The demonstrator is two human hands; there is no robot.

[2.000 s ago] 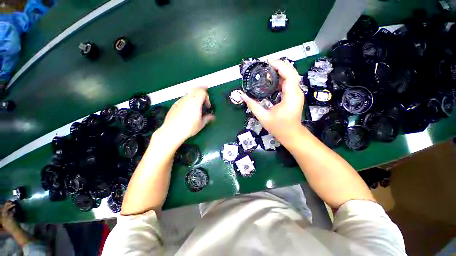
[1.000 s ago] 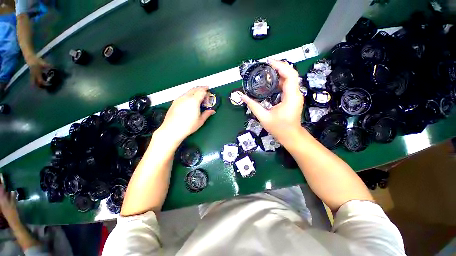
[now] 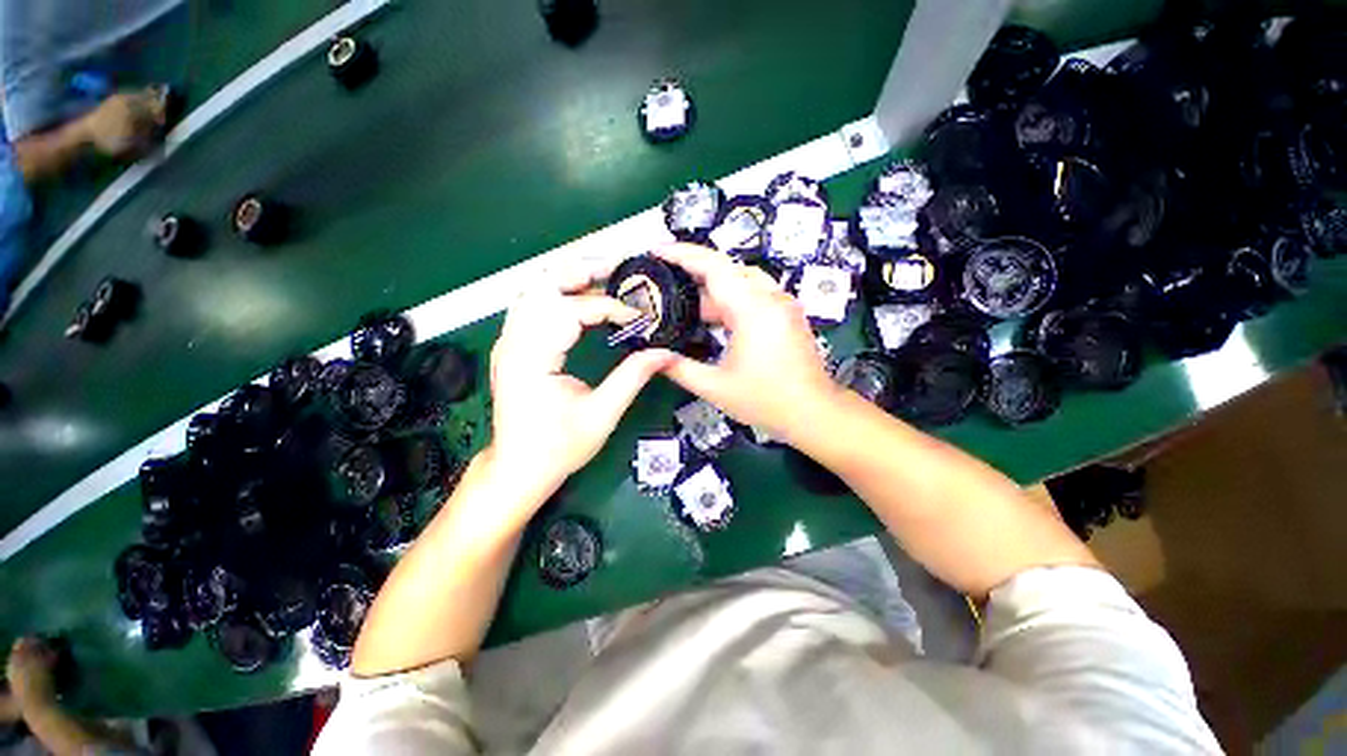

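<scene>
My left hand (image 3: 554,362) and my right hand (image 3: 753,347) meet in front of me, both on one black round unit (image 3: 655,301). Its open face, with a pale or yellowish ringed centre and a small metallic part, faces left toward my left fingers. My right fingers wrap its right side. White-faced insert modules (image 3: 799,231) lie clustered right of and behind my right hand, and some (image 3: 703,493) lie below it. A black spoked cover (image 3: 569,550) lies near the bench's front edge.
A pile of black covers (image 3: 251,502) lies left, and black housings (image 3: 1009,276) lie right. Beyond the white strip (image 3: 473,300), units (image 3: 259,219) and a white-faced module (image 3: 666,110) stand on the green belt. A slanted grey post (image 3: 946,59) rises behind. Other people's hands (image 3: 130,124) show at left.
My right hand has moved left and my left hand has met it at one unit. The large round housing in my right fingers no longer shows separately. Units on the belt have shifted left.
</scene>
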